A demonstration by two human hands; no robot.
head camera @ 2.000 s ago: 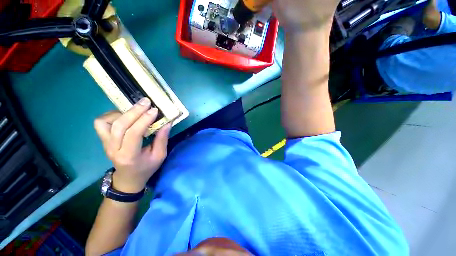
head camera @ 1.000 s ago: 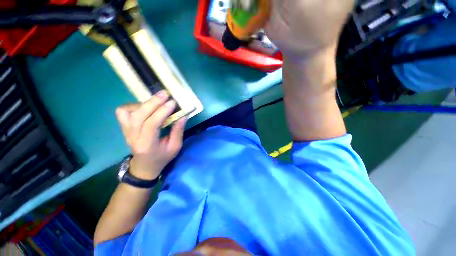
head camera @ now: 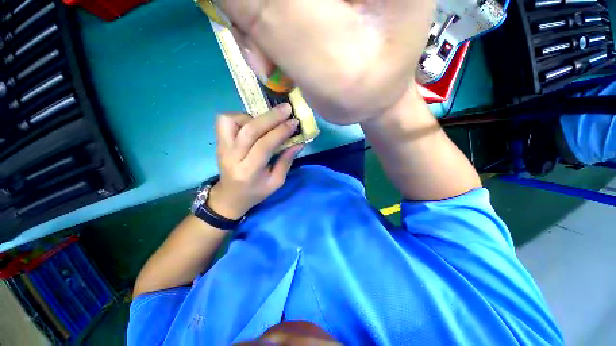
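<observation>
The cream jig (head camera: 242, 73) lies on the green bench top, mostly hidden by my right hand. A short piece of the black leg arm (head camera: 275, 99) shows in its channel. My left hand (head camera: 255, 147) presses its fingertips on the arm at the jig's near end. My right hand (head camera: 338, 57) is large and close to the camera, gripping the electric screwdriver (head camera: 278, 81) above the jig. Only a bit of its orange and green body shows. Its tip and the leg hub are hidden.
The screw feeder (head camera: 451, 42) stands in the red bin (head camera: 447, 91) at the right. Black trays with silver-sectioned tubes lie left (head camera: 91, 108) and right (head camera: 515, 57). Part of another red bin (head camera: 108, 7) shows at the top left. A person's blue sleeve (head camera: 594, 128) shows far right.
My right hand has brought the screwdriver left, from the feeder to over the jig. My left hand stays on the arm's near end. The view has shifted, so the jig sits further right.
</observation>
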